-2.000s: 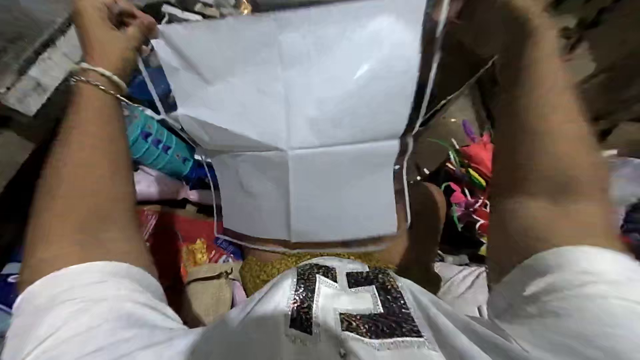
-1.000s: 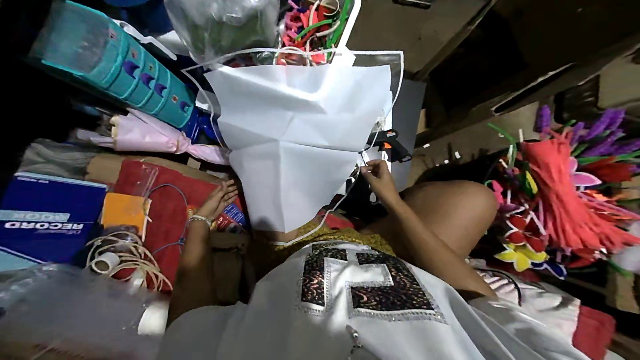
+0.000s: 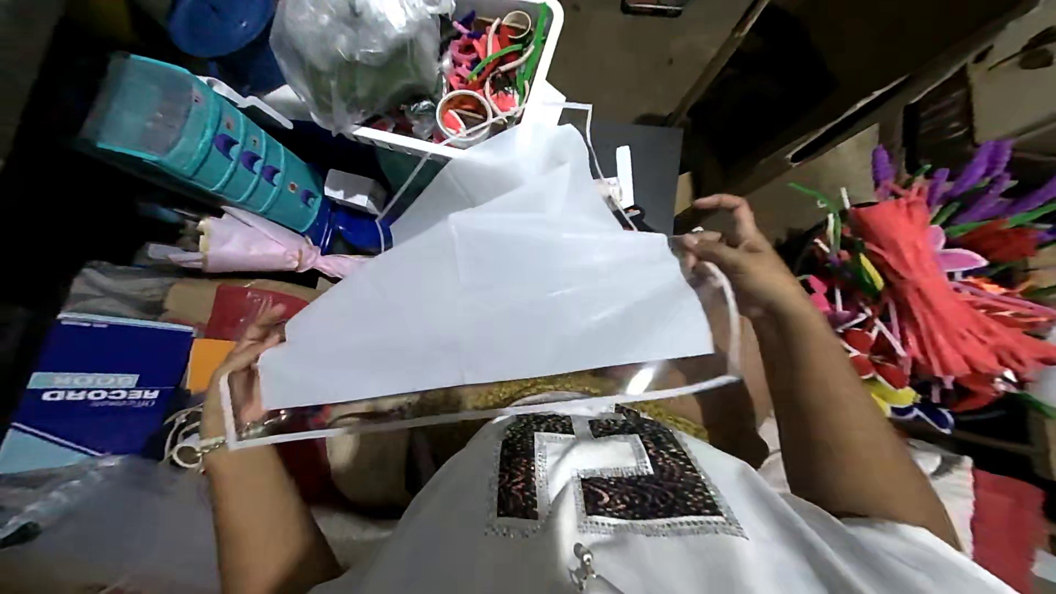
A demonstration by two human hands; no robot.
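A creased white sheet lies over a larger clear plastic sheet with a white border, spread above my lap. My right hand pinches the sheets at their right edge between thumb and fingers, with the index finger raised. At the left edge my left hand is partly behind the clear plastic and supports or holds that corner; its exact grip is hard to see. The far part of the white sheet is bunched against a white plastic basket.
Left of me are a teal drawer unit, a pink wrapped bundle, a blue record book and coiled cord. Pipe-cleaner flowers and a red pipe-cleaner bundle lie to the right. A dark board is beyond the sheets.
Two seconds ago both hands held the sheets stretched up high; they are now low over my lap. Since one second ago, my left hand has come to the sheets' left edge.
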